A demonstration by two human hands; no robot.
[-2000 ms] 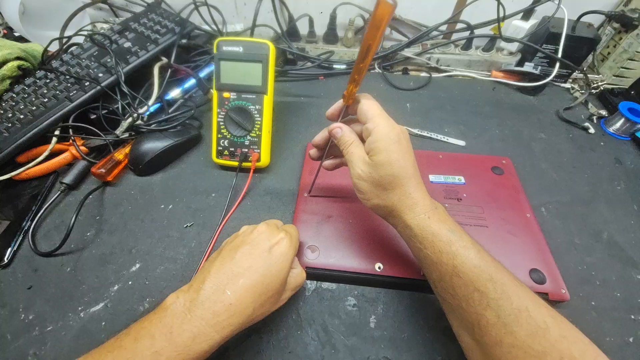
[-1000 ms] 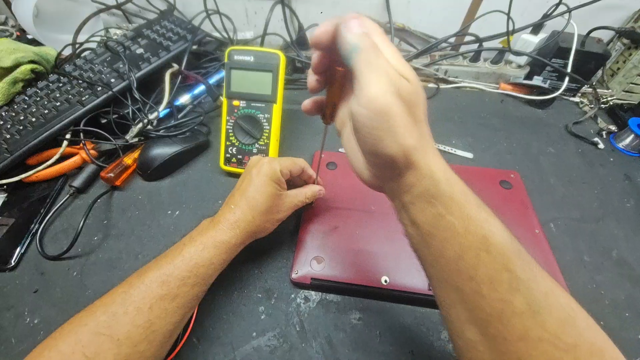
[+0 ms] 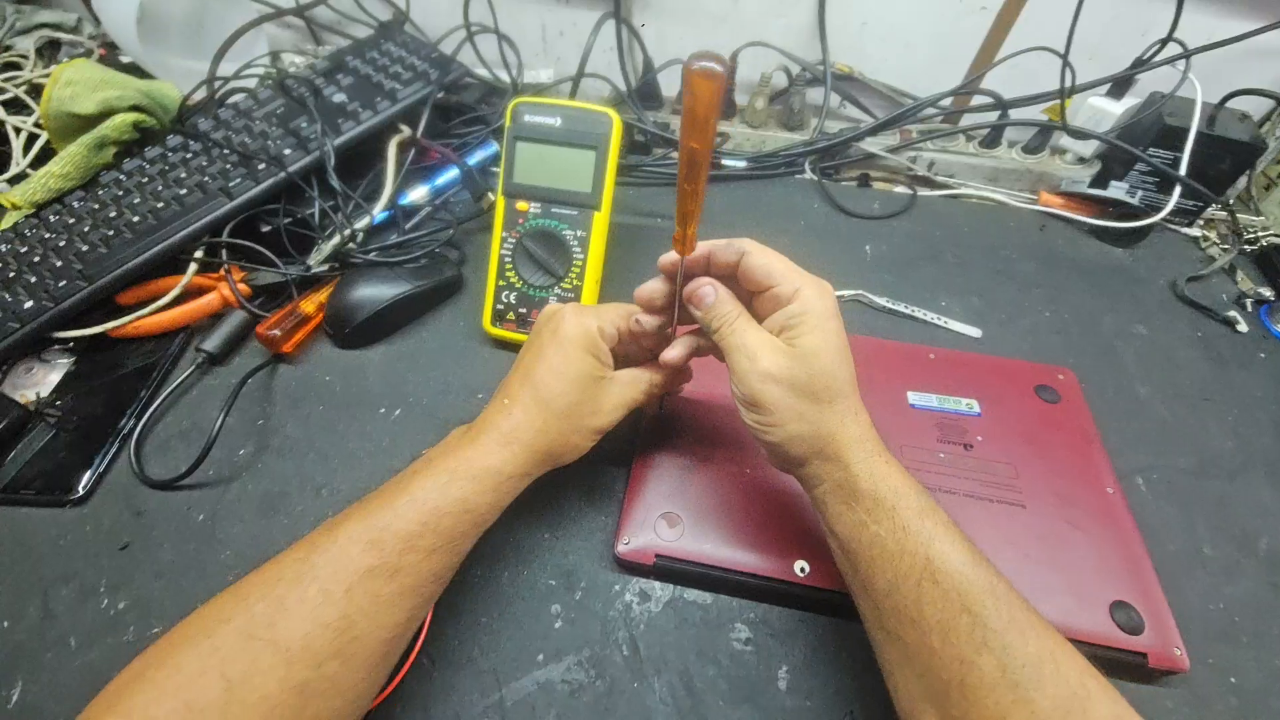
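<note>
A screwdriver with an amber handle stands nearly upright over the left edge of a dark red laptop, which lies underside up. My right hand grips its thin shaft just below the handle, between thumb and fingers. My left hand is at the lower shaft, its thumb and fingers pinched together; whether they hold the shaft or a small part is not plain. The tip is just below the fingers, near the laptop's surface. Just behind my left hand lies a yellow multimeter.
At the left are a black keyboard, a black mouse, orange-handled pliers and tangled cables. A perforated metal strip lies behind the laptop. Power strips and plugs line the wall, and a black adapter stands at the back right.
My left hand has moved from the laptop's near left side up to the screwdriver's shaft. My right hand, raised around the handle one second ago, has come down onto the shaft.
</note>
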